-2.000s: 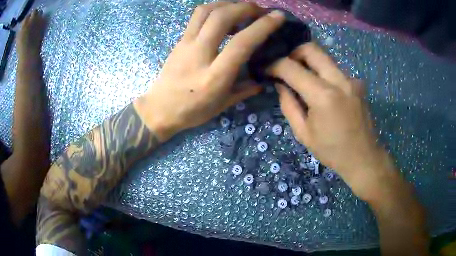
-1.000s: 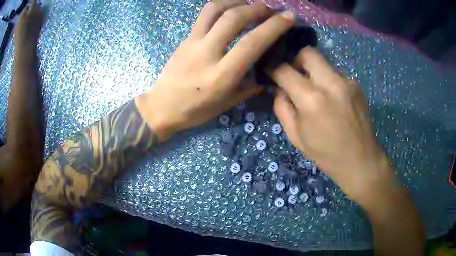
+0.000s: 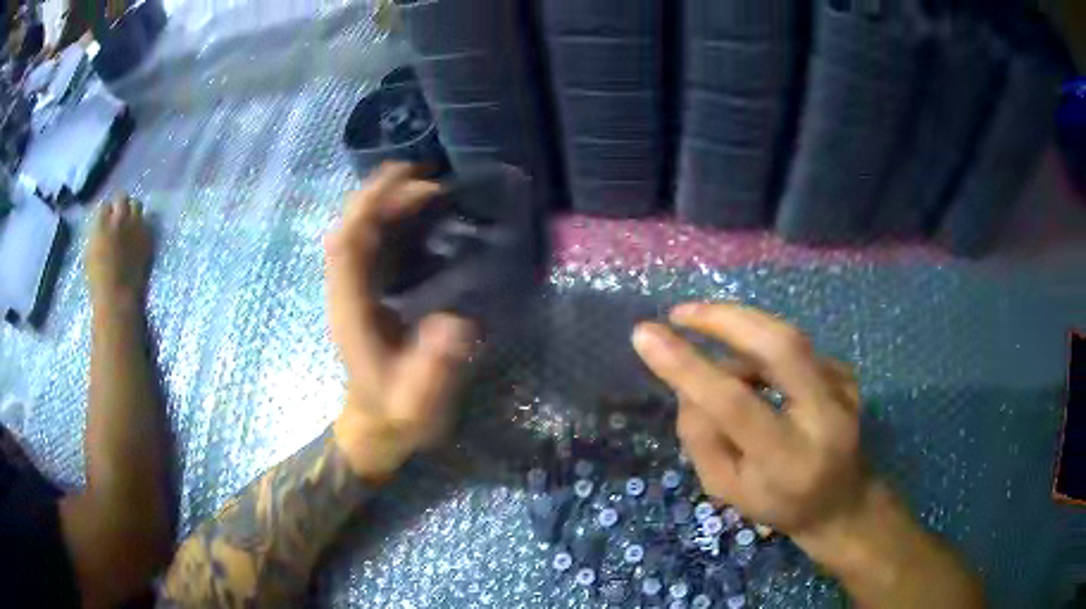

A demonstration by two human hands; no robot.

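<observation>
My left hand (image 3: 387, 315) grips a dark, blurred plastic housing (image 3: 506, 244) above the bubble wrap, fingers around its left side. Something pale shows inside it. My right hand (image 3: 774, 428) is to the right of the housing, apart from it. Its fingers are slightly spread and I see nothing in them. Small dark inserts with pale round discs (image 3: 609, 518) lie in a loose heap below and between my hands. Another dark housing (image 3: 393, 125) sits behind my left hand, its open side showing.
Several ribbed dark housing stacks (image 3: 610, 107) stand along the back, with a pink strip (image 3: 750, 248) at their near ends. Bubble wrap (image 3: 953, 357) covers the bench. Another person's forearm (image 3: 125, 369) rests at left near flat pale-topped objects (image 3: 30, 256). A dark orange-edged object (image 3: 1072, 416) is at right.
The view has shifted up, showing the stacks. My hands were together on the dark housing; now they are apart, with the housing in my left hand and my right hand off it.
</observation>
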